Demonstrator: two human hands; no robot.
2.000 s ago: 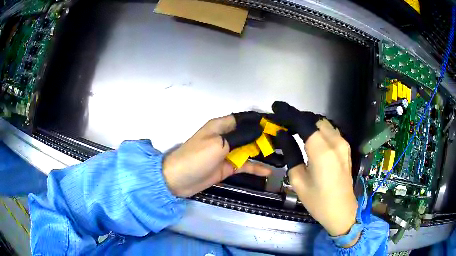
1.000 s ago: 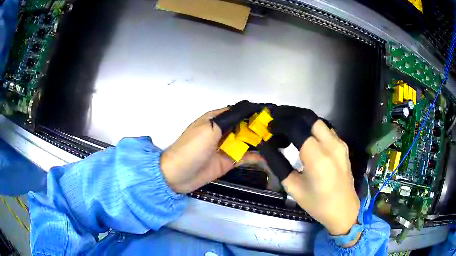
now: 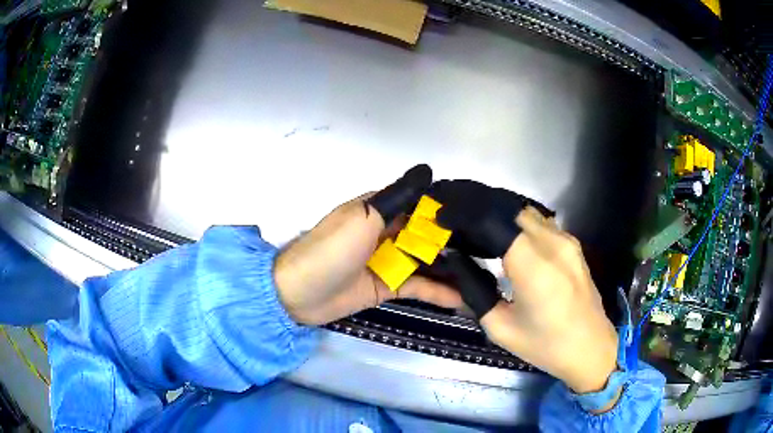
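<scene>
Several yellow film capacitors (image 3: 424, 240) lie bunched between my two hands, above the near edge of the shiny metal surface. My left hand (image 3: 339, 258) is cupped palm up under them, with black finger cots on its fingertips. My right hand (image 3: 542, 271), also in black finger cots, reaches over from the right, its fingers against the upper side of the bunch. The fingers hide part of the capacitors, so their exact grip is partly hidden.
A main circuit board (image 3: 703, 254) with yellow blocks and round capacitors lies at the right, crossed by a blue cord (image 3: 720, 211). Another green board (image 3: 42, 110) is at the left edge. A cardboard piece (image 3: 356, 17) lies at the far edge. Conveyor chain (image 3: 407, 338) runs along the near side.
The yellow capacitors have shifted slightly and turned between my fingers. My right fingers have closed in over the bunch. The boards and cardboard have shifted slightly in view.
</scene>
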